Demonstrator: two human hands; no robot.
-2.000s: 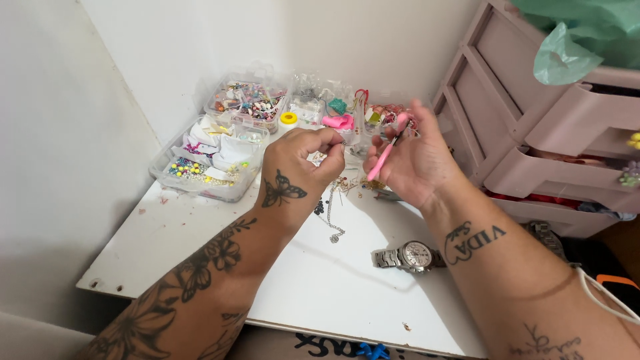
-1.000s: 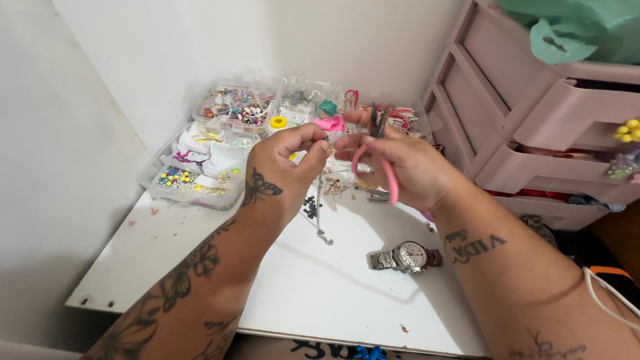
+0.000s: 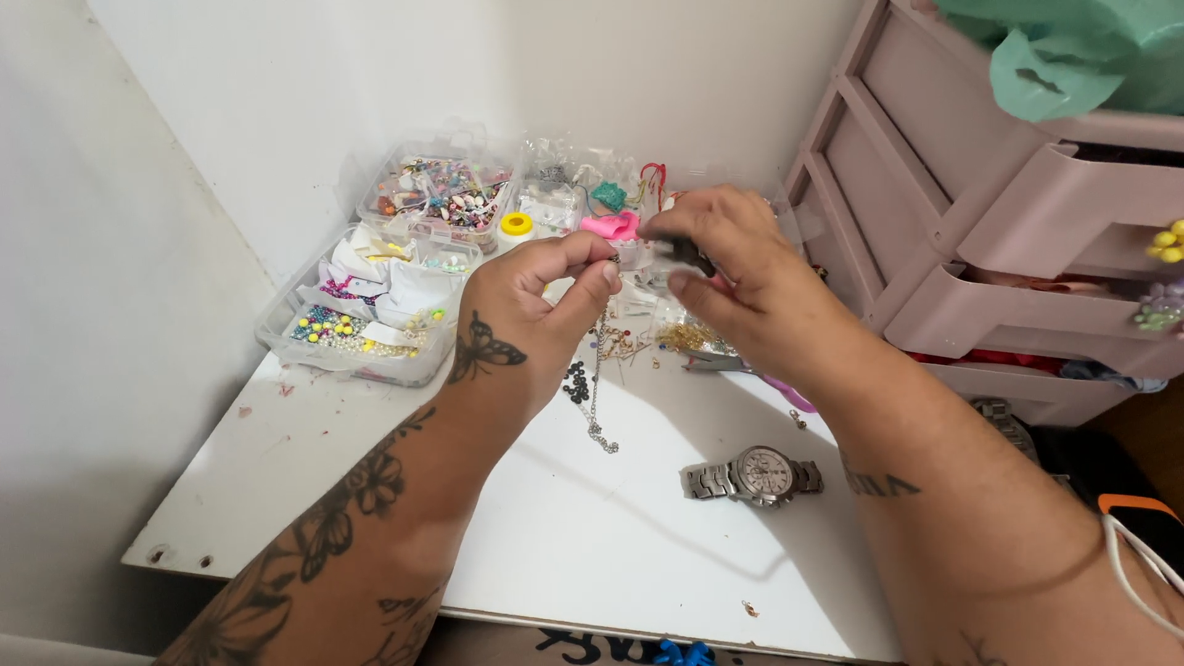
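My left hand pinches a small piece at the top of a thin silver-coloured chain between thumb and forefinger; the chain hangs down to the white tabletop. Just right of it, my right hand is closed around the pliers, whose dark metal head is blurred and points left toward my left fingertips. Their pink handles are mostly hidden by my palm. Black beads lie beside the chain, and gold-coloured findings are scattered behind it.
Clear plastic bead boxes stand at the back left, near a yellow-topped spool. Scissors lie under my right hand. A metal wristwatch rests nearer the front. Pink plastic drawers rise at the right.
My right hand has turned over from palm up, and the pliers' pink handles, plainly seen before, are now mostly covered. My left hand keeps its pinch.
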